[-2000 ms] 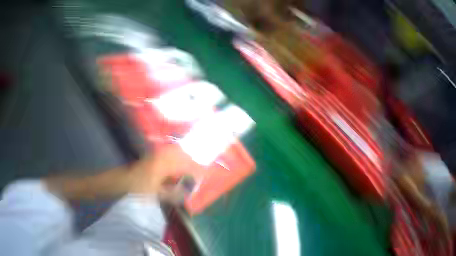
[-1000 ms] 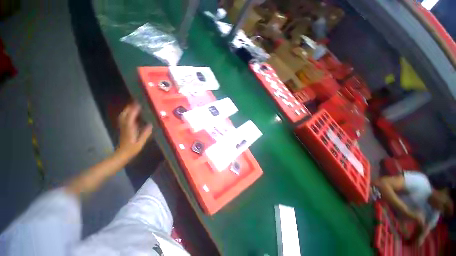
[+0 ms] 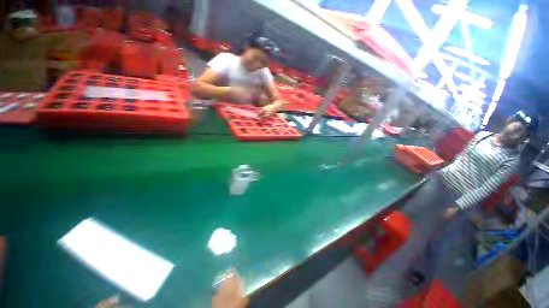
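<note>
A long white box lies blank side up on the green bench at the lower left. My left hand shows only as a blurred sliver at the bottom edge, below the box. My right hand is cut off by the bottom edge, right of the box; something pale and shiny shows at its fingertips, but I cannot tell what. A small clear bottle stands mid-bench. A blurred white round patch is between bottle and right hand; I cannot tell if it is an object or glare.
A stacked red cell tray is at the far left of the bench. A seated person works over another red cell tray. A red tray sits farther right. A person in stripes stands beyond a red stool.
The view has swung right and up, along the bench. The shallow red tray with watches and boxes has left the view, except perhaps a red edge at far left. Both hands now show at the bottom.
</note>
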